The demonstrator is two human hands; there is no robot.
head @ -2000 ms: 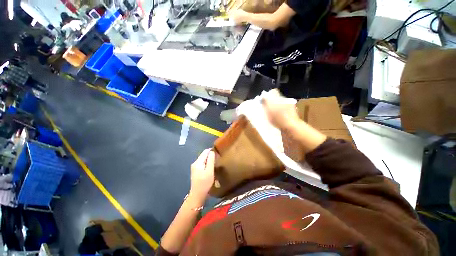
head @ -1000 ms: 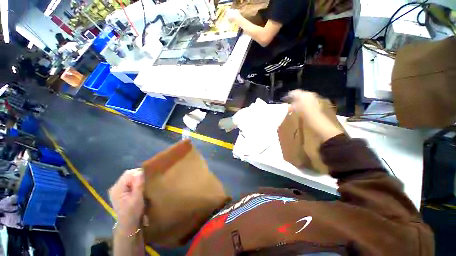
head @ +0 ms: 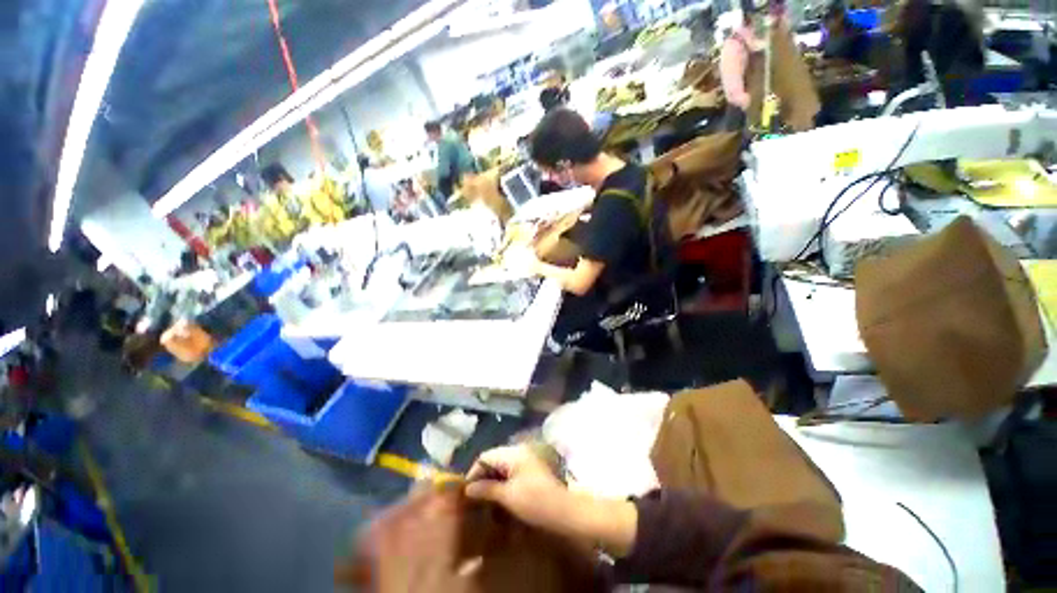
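Note:
A brown sewn panel (head: pixel 522 562) is at the bottom centre, cut off by the picture's edge. My right hand (head: pixel 516 487) pinches its upper edge between thumb and fingers. My left hand cannot be made out clearly; a blurred reddish-brown patch lies at the panel's left side, low in the picture. Another brown panel (head: pixel 742 458) lies flat on the white table (head: pixel 916 487) to the right. A crumpled white cloth heap (head: pixel 609 434) lies beside it, beyond my right hand.
A person in black (head: pixel 614 232) sits at a white sewing table (head: pixel 464 348) ahead. Blue crates (head: pixel 336 411) stand left of it, by a yellow floor line. Brown cloth (head: pixel 950 319) hangs over a table at the right. White scraps (head: pixel 449 437) lie on the floor.
The view has tilted up. My right hand has moved from the table panel to the held panel's edge. The held panel now sits lower in view and is blurred.

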